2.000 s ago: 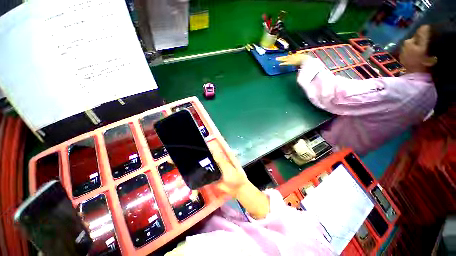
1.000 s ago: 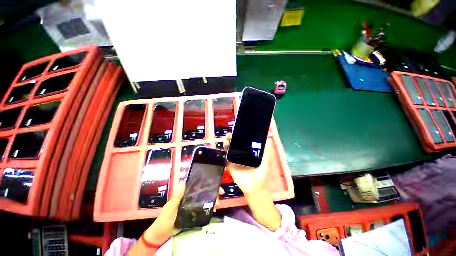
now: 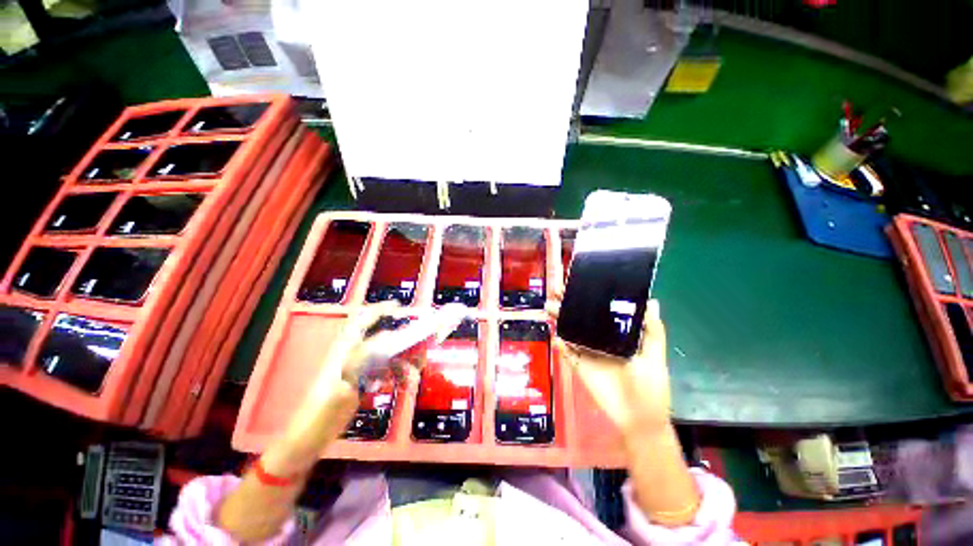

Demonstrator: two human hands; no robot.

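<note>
My right hand (image 3: 632,386) holds a smartphone (image 3: 610,283) by its lower end, upright over the right part of the foam phone tray (image 3: 280,373). Its screen is dark with a pale band across the top. My left hand (image 3: 347,373) holds another smartphone (image 3: 418,333), blurred and seen nearly edge-on, above the tray's lower-left pockets. Several phones with reddish screens lie in the tray. The lower-left pocket shows bare foam. The lower-right pocket is partly hidden by my right hand.
A large white sheet (image 3: 453,96) stands behind the tray. A tray stack (image 3: 197,309) with phones on top is at left, a calculator (image 3: 133,485) at lower left. A pen holder (image 3: 838,158), blue clipboard (image 3: 838,219) and another tray (image 3: 926,288) are at right.
The view has shifted left. The phone in my left hand has turned from screen-up to nearly edge-on. My right hand still holds its phone, which now shows a pale band. The pink object is no longer visible.
</note>
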